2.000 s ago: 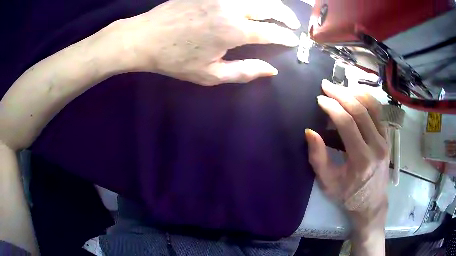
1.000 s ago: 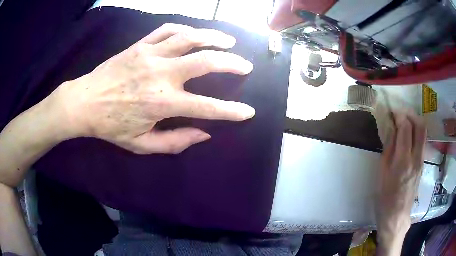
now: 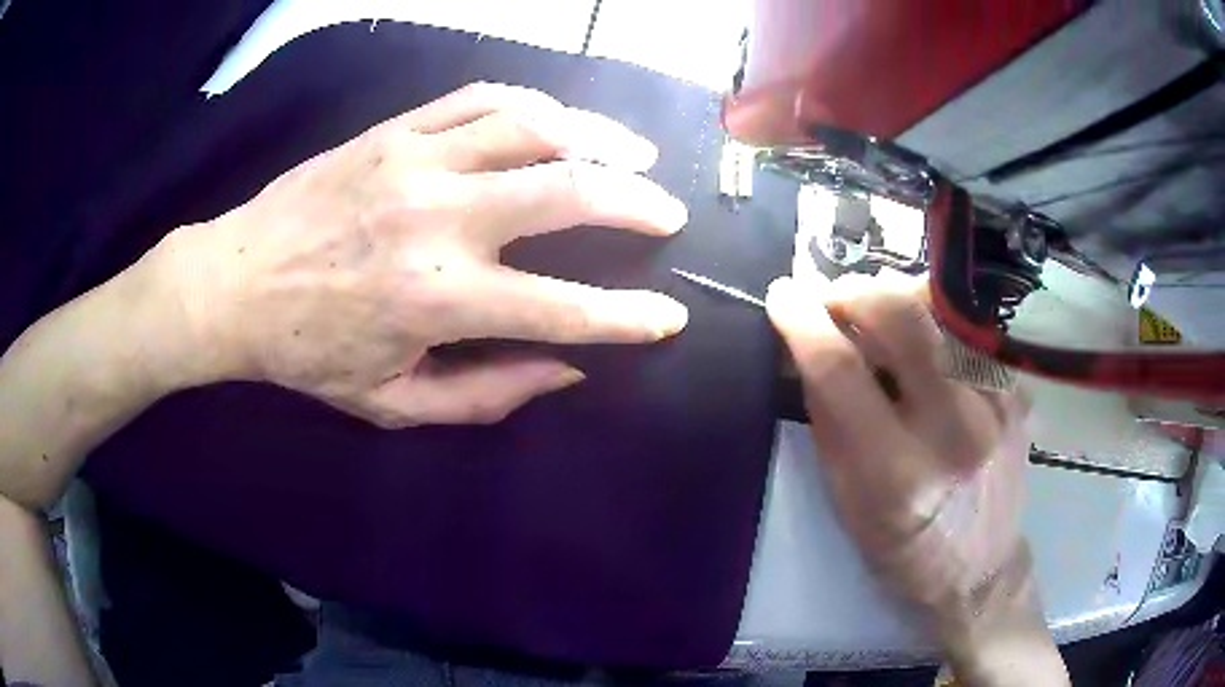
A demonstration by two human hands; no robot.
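The dark purple fabric panel [image 3: 578, 497] lies over the table and hangs toward the lap. My left hand [image 3: 403, 269] rests flat on it, palm down, fingers spread, holding nothing. My right hand [image 3: 900, 416] is at the panel's right edge and grips a thin pointed hand tool [image 3: 719, 286]. Its metal point lies over the fabric, just right of my left fingertips; its handle is hidden in my fingers. The presser foot [image 3: 736, 168] is on the fabric near its right edge, under the bright lamp.
The red-and-white sewing machine head [image 3: 927, 67] fills the upper right. A ribbed knob [image 3: 981, 364] shows behind my right hand. The white table [image 3: 820, 537] has a ruler strip along its front edge. A yellow label [image 3: 1158, 326] is at the right.
My right hand left the fabric, reached right, and has come back left holding the pointed tool. My left hand and the panel shifted left, then stayed nearly still.
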